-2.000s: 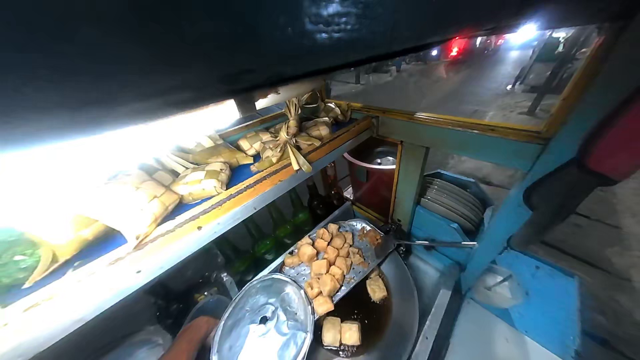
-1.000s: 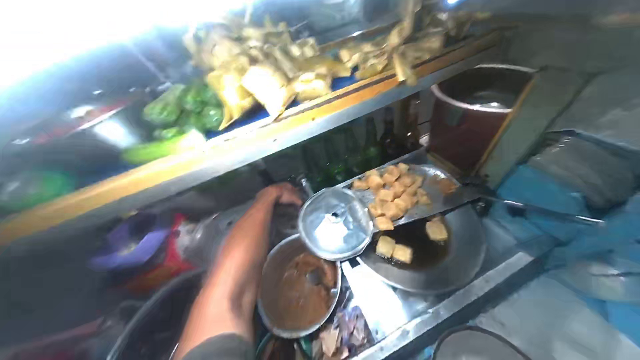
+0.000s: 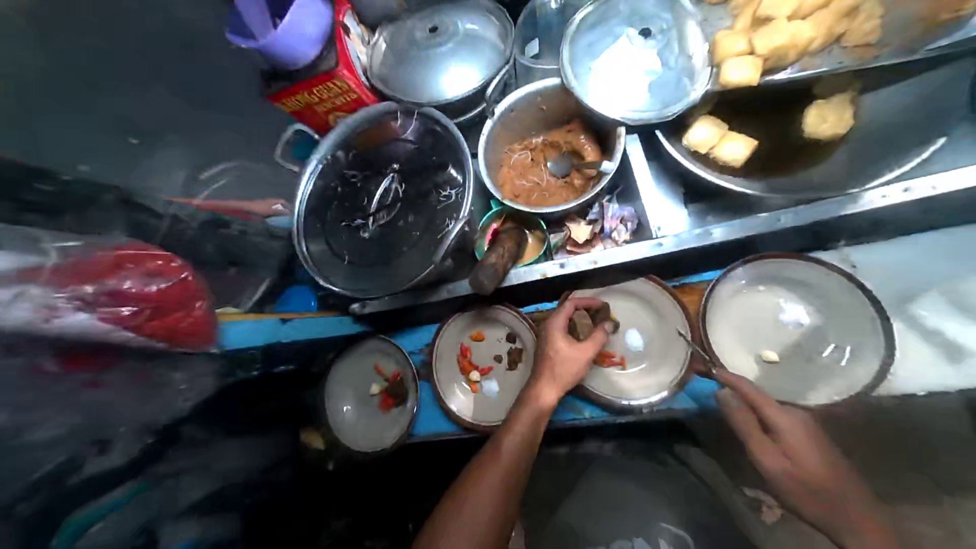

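Observation:
My left hand [image 3: 568,351] holds a small brown block [image 3: 583,323] above a brown-rimmed plate [image 3: 662,374], where chopped red chili [image 3: 608,359] and a white powder heap [image 3: 634,340] lie. In my right hand [image 3: 785,435] is a thin knife [image 3: 695,349], its tip over that plate's right edge. To the left, a second plate [image 3: 499,404] carries chilies, white powder and dark bits, and a smaller plate [image 3: 358,427] has chilies and a dark lump. On the right plate [image 3: 816,305] lie a garlic clove [image 3: 769,356] and white powder.
Behind the plates are a large dark-filled pot [image 3: 381,206], a pot of brown sauce [image 3: 534,171] with a ladle, and a metal lid [image 3: 637,65]. Fried tofu pieces [image 3: 732,149] sit in a pan of oil [image 3: 801,164]. A wooden pestle [image 3: 497,259] rests on a green bowl [image 3: 537,242].
The view has swung down to the plates. My left arm, stretched toward the pots one second ago, is now over a plate; my right hand with the knife has come into view.

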